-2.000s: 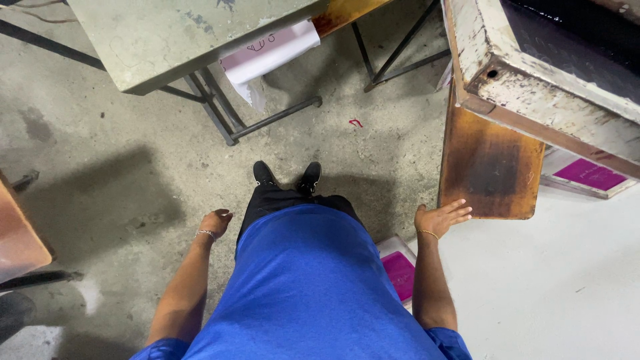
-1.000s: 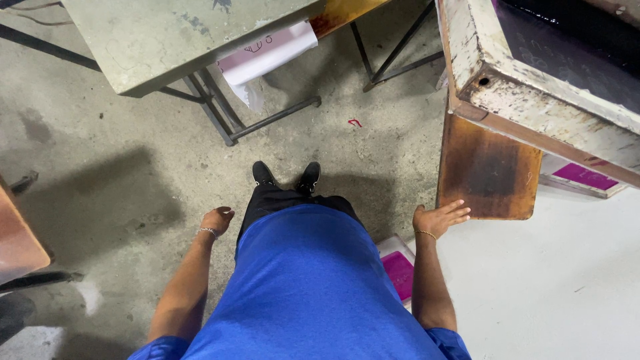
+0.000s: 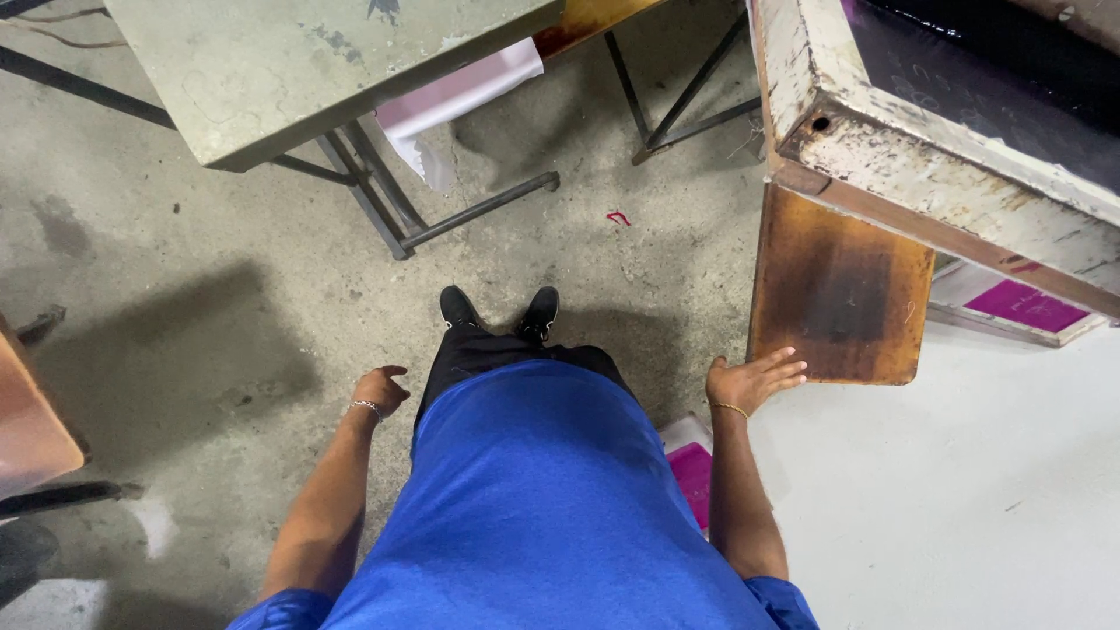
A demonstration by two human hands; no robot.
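My left hand [image 3: 382,390], with a chain bracelet at the wrist, hangs beside my body over the concrete floor; it holds nothing and its fingers are loosely curled. On the other side my right hand [image 3: 758,381] has its fingers spread, over the near left corner of a brown scorched board [image 3: 840,297]. Whether the fingertips touch the board cannot be told. Above that board lies a worn, white-painted screen-printing frame [image 3: 945,166] with dark ink [image 3: 1006,52] inside it.
A grey-topped table [image 3: 332,70] on metal legs stands ahead, with a white sheet [image 3: 472,92] hanging below its edge. Frames with magenta panels [image 3: 1028,304] lie at the right and beside my right forearm. An orange-brown tabletop [image 3: 31,420] juts in at left. A white surface [image 3: 945,490] extends at right.
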